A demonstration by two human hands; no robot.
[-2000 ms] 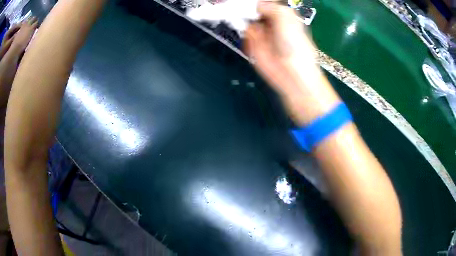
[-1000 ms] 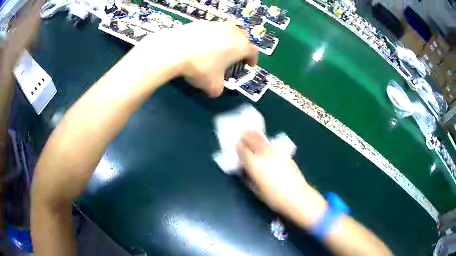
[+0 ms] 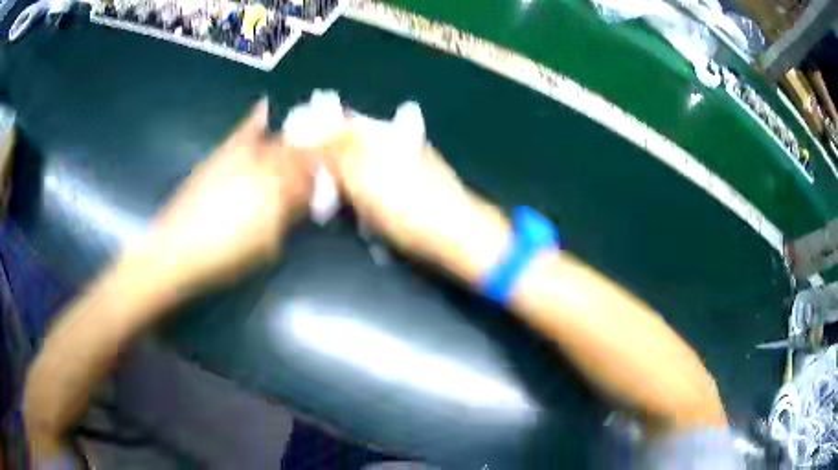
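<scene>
A crumpled white cloth or tissue [image 3: 317,119] is bunched between my hands above the dark green bench [image 3: 588,211]. My right hand [image 3: 381,170], with a blue band on the wrist, is closed on it. My left hand [image 3: 253,179] is against it from the left, with the fingers touching it or very near; blur hides whether it grips. Both hands are blurred.
Uncovered power strips [image 3: 220,32] lie at the upper left. A pale worn metal edge [image 3: 551,83] separates the bench from the brighter green conveyor [image 3: 634,110]. Bagged cords [image 3: 680,27] lie at the upper right, and clear plastic [image 3: 813,404] at the lower right.
My left hand has come away from the power strips and met my right hand at the white cloth. The view has shifted, and the strips now show at the upper left.
</scene>
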